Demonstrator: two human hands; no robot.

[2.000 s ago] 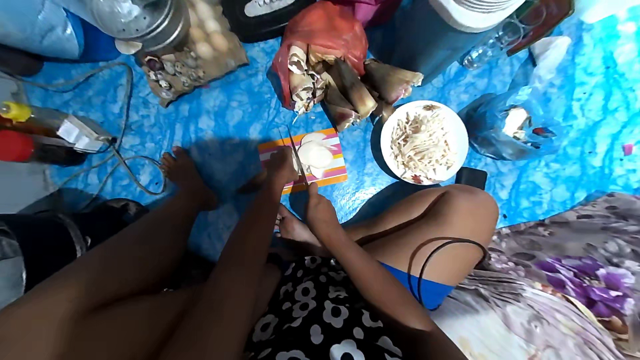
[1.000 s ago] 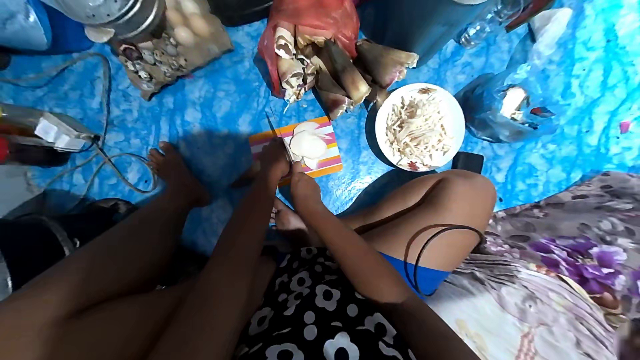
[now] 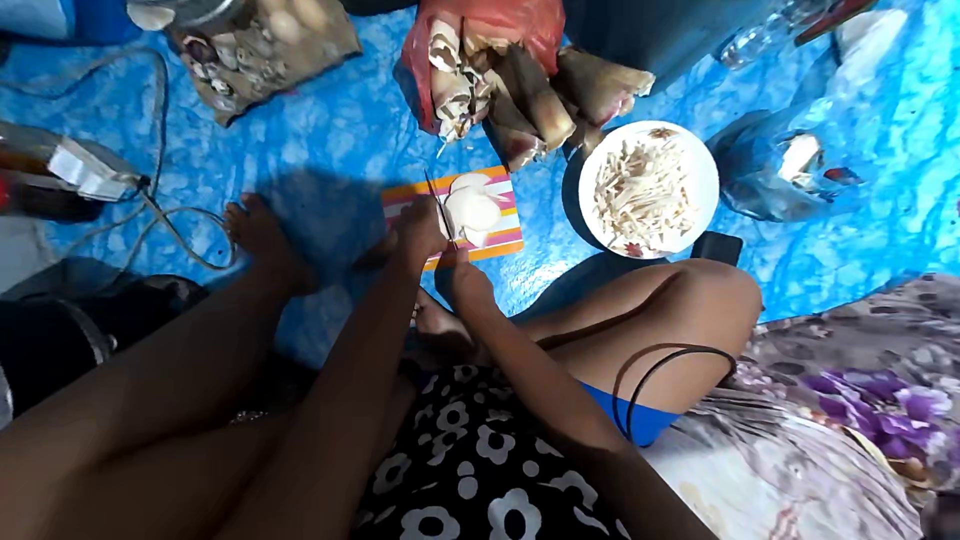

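Observation:
A striped cutting board (image 3: 511, 238) lies on the blue floor sheet, with thin white slices (image 3: 472, 210) on it. A knife (image 3: 440, 206) stands along the left side of the slices, its tip pointing away from me. My right hand (image 3: 466, 281) is closed round the knife's handle at the board's near edge. On the board's left part rests my left hand (image 3: 418, 229), close against the blade; what its fingers hold is hidden. To the right, a white bowl (image 3: 709, 176) holds pale shredded strips (image 3: 643, 191).
Husked bamboo shoots (image 3: 536, 97) and a red plastic bag (image 3: 525, 19) lie beyond the board. A blue plastic bag (image 3: 750, 169) and a dark phone-like object (image 3: 717, 248) are at the right. Eggs and garlic on brown paper (image 3: 330, 52), cables (image 3: 161, 127) and bottles (image 3: 52, 199) are at the left.
The view has shifted slightly. Both hands remain at the board with the knife; no other plain change shows.

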